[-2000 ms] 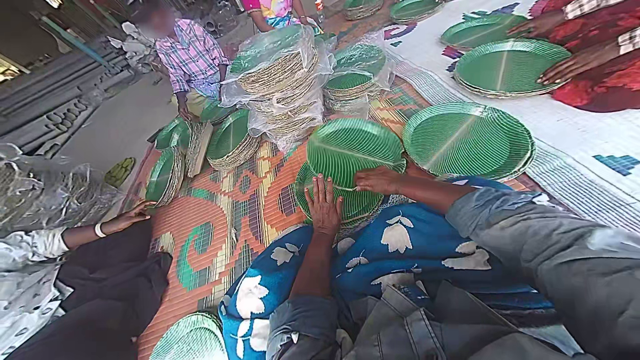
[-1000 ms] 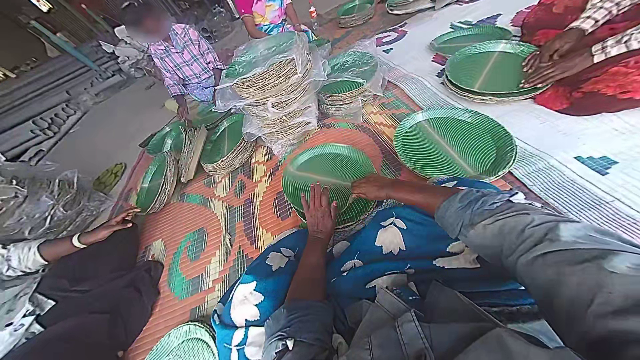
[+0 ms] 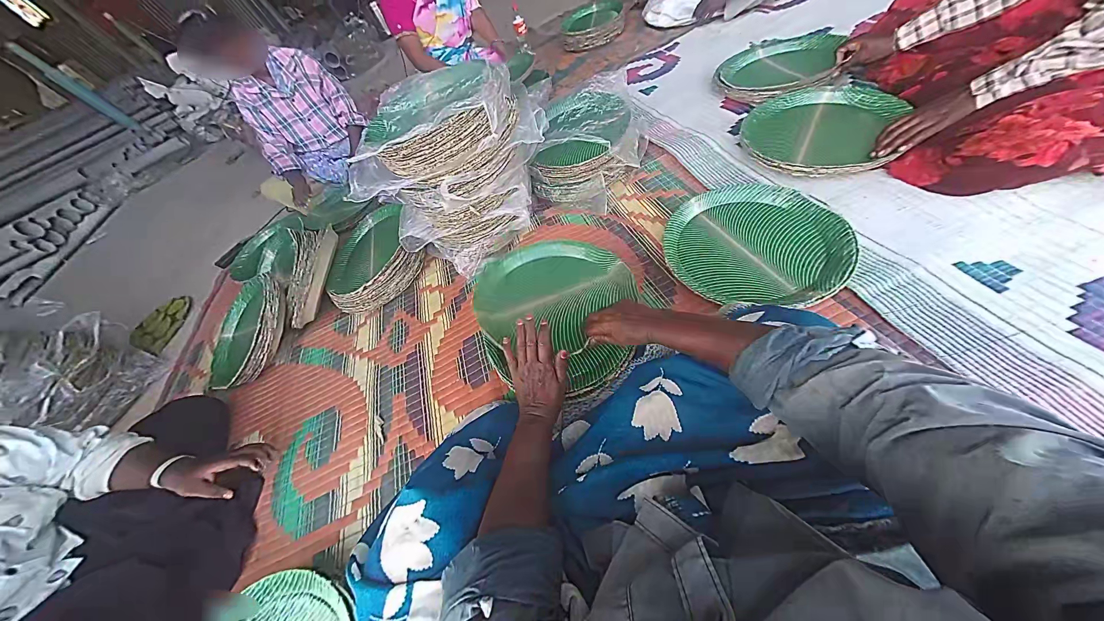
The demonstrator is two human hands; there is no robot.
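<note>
A round green leaf-pattern plate (image 3: 552, 280) is raised at its far side over a stack of like plates (image 3: 591, 373) by my knees. My right hand (image 3: 623, 324) pinches its near right edge. My left hand (image 3: 538, 366) lies on the near left part with fingers spread, palm down. Right of these, a larger pile of green plates (image 3: 759, 241) rests beside my right knee. Beyond my hands stands a tall stack of plates in clear plastic (image 3: 457, 147).
More plate stacks (image 3: 371, 259) stand on the patterned mat (image 3: 362, 431) at left. A person in a checked shirt (image 3: 293, 112) sits beyond. At right, a person's hand (image 3: 927, 125) touches a plate. Another person's hand (image 3: 211, 473) is at lower left.
The plate under my hands lay level on the stack a second ago; now its far side is raised. The person at lower left has drawn the hand back from the plates.
</note>
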